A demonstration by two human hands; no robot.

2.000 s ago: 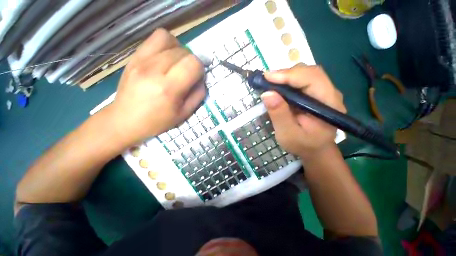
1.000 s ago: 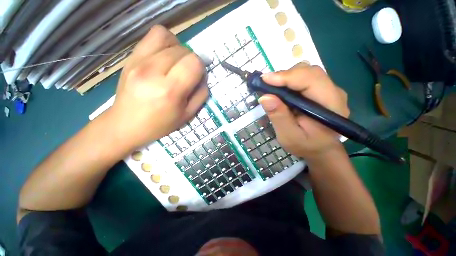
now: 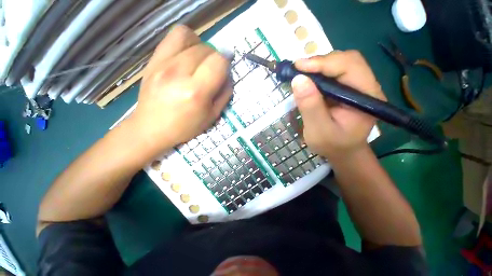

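Observation:
A white pallet [image 3: 318, 180] with round tan holes along opposite edges holds four blocks of circuit boards [image 3: 237, 178] with green strips. My right hand [image 3: 342, 102] grips a soldering iron [image 3: 367, 103] by its black handle. The iron's thin tip points left at the upper block, close to my left fingertips. My left hand [image 3: 183, 91] is closed over the pallet's upper left part. A small white piece with a green edge shows at its fingertips. A thin solder wire [image 3: 81, 69] runs from the left towards this hand. The grip itself is hidden under the fingers.
Stacked pallets [image 3: 70, 48] with a brown board [image 3: 116, 91] lie at upper left. Small metal and blue pieces [image 3: 40, 123] and a blue bin [image 3: 4, 143] are at left. Orange-handled pliers [image 3: 407, 70], a white round container [image 3: 408, 14] and a black box [image 3: 458, 38] are at right.
The camera view has shifted, bringing the blue bin in at left. The iron's tip has moved slightly right and up along the upper block. Both hands keep their grips.

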